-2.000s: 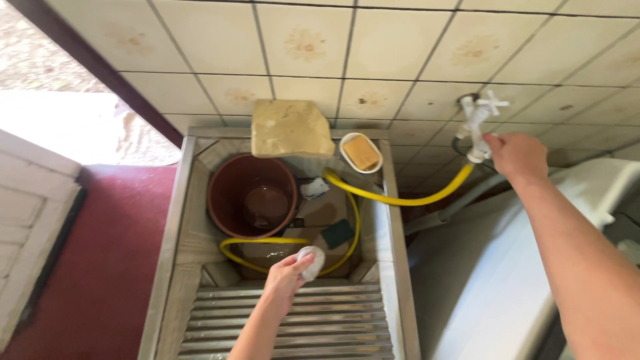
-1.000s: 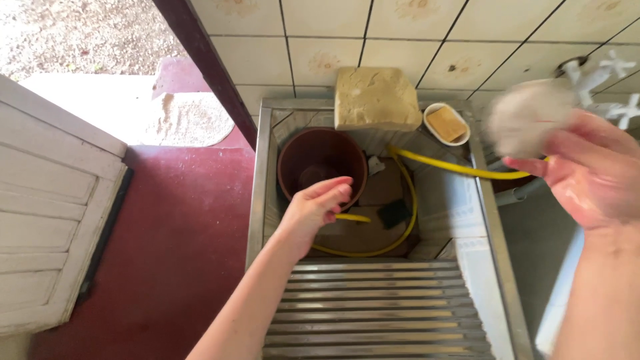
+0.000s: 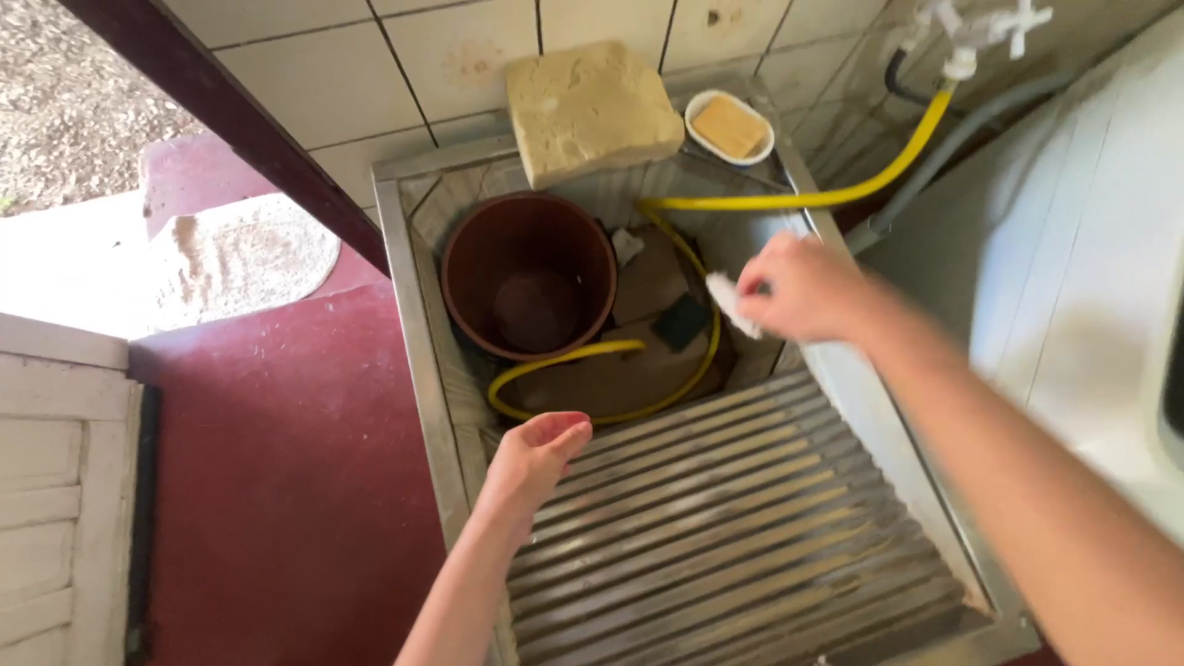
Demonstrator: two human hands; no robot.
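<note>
My right hand [image 3: 805,287] holds a small white object [image 3: 733,303], blurred, over the right side of the laundry sink [image 3: 412,333]. Above the upper end of the ribbed washboard [image 3: 721,518] is my left hand [image 3: 546,449], fingers curled, with nothing seen in it. A brown plastic bucket [image 3: 529,277] stands in the basin. Beside it lie a dark green scouring pad [image 3: 680,323] and a whitish scrap [image 3: 626,247]. The yellow hose [image 3: 786,201] runs from the white tap [image 3: 962,60] over the rim and loops in the basin.
A large yellowish block [image 3: 592,111] and a white dish with a bar of soap [image 3: 730,128] rest along the back rim. A white machine or tub [image 3: 1073,240] borders the right side. At left are a white panelled door [image 3: 55,499] and a doorway with a mat [image 3: 245,254].
My right hand has left the tap, where it was two seconds ago, and now holds the white object over the sink. Two seconds ago my left hand held a white object; now none shows there.
</note>
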